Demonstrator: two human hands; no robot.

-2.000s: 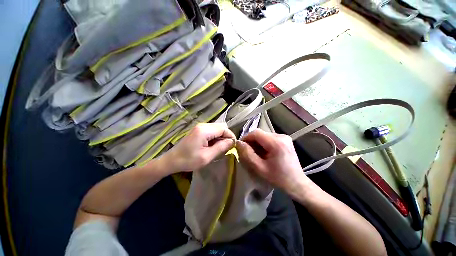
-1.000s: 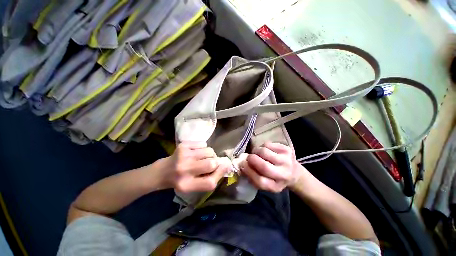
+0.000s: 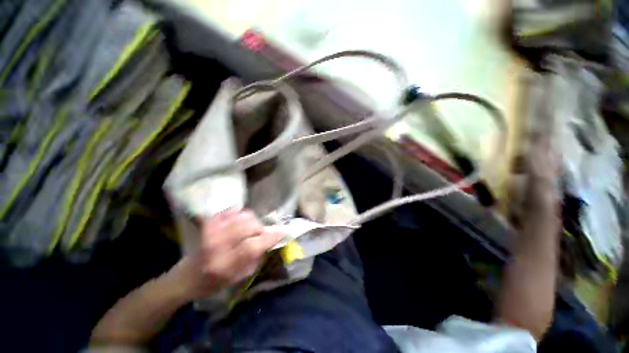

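Observation:
A beige-grey tote bag (image 3: 207, 148) stands on my lap, its mouth open towards the table and its interior dark. My left hand (image 3: 234, 248) is shut on the rim at the bag's near side. The yellow trim end (image 3: 292, 252) sticks out just right of my left fingers. The long beige straps (image 3: 372, 58) loop up and right over the table edge. My right forearm reaches up the right side of the view. My right hand, at its far end, is too blurred to tell its fingers or any hold.
A pile of bags (image 3: 90, 145) with yellow lines lies at the left. A hammer (image 3: 448, 134) lies blurred at the table's edge, partly behind the straps. A red strip (image 3: 431, 160) runs along that edge. More bag parts (image 3: 593, 165) lie at the far right.
My right hand has let go of the bag and moved far out to the upper right. My left hand still grips the rim. The view has shifted and blurred.

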